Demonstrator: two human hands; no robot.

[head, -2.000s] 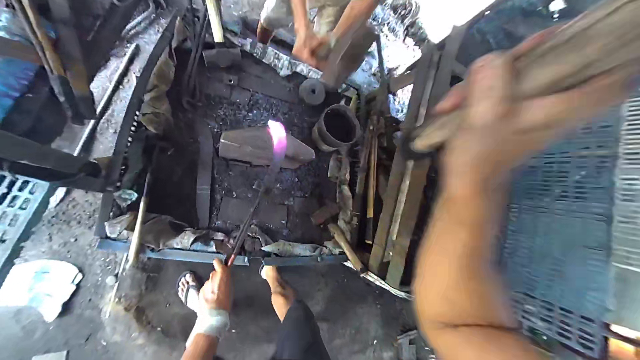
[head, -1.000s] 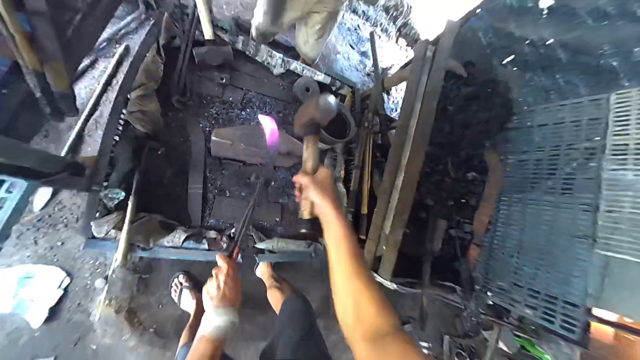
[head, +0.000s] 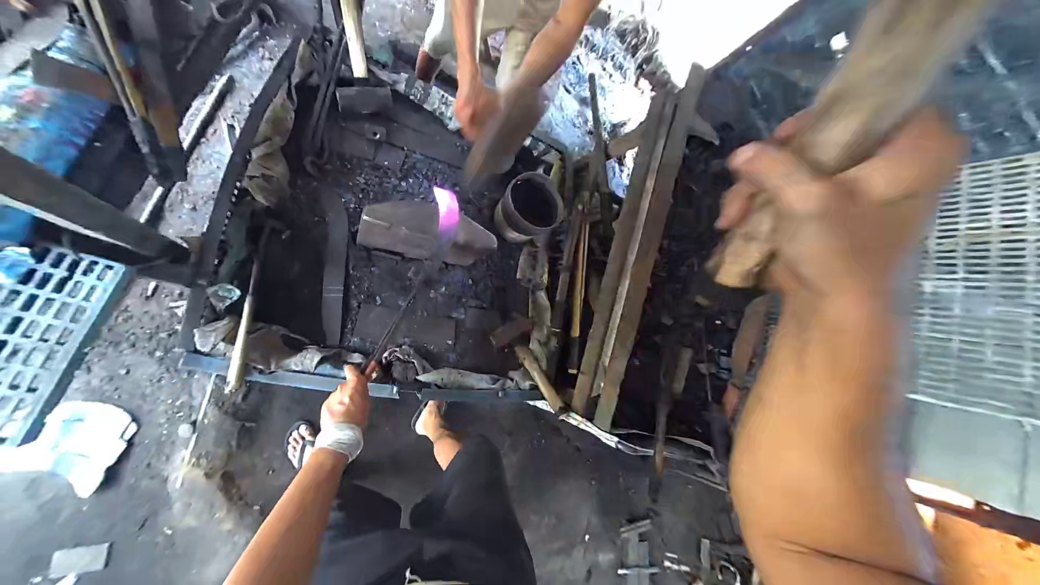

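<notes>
My left hand, wrapped at the wrist with a pale band, is closed on the handles of metal tongs. Beyond the tongs, a glowing pinkish-white piece of hot metal lies across the anvil. My right hand is raised at the right, blurred, and grips the wooden handle of a hammer whose head is outside the view. Across the anvil, a co-worker's hands hold a blurred hammer just above the far side of the anvil.
A round metal pot stands right of the anvil. A small hammer lies at the near right edge, and a long wooden handle leans at the left. Long beams run along the right. A plastic crate is at far left.
My right hand with its hammer was low over the anvil a second ago and is now raised to the right. The co-worker's hands and hammer have come back into view over the anvil's far side.
</notes>
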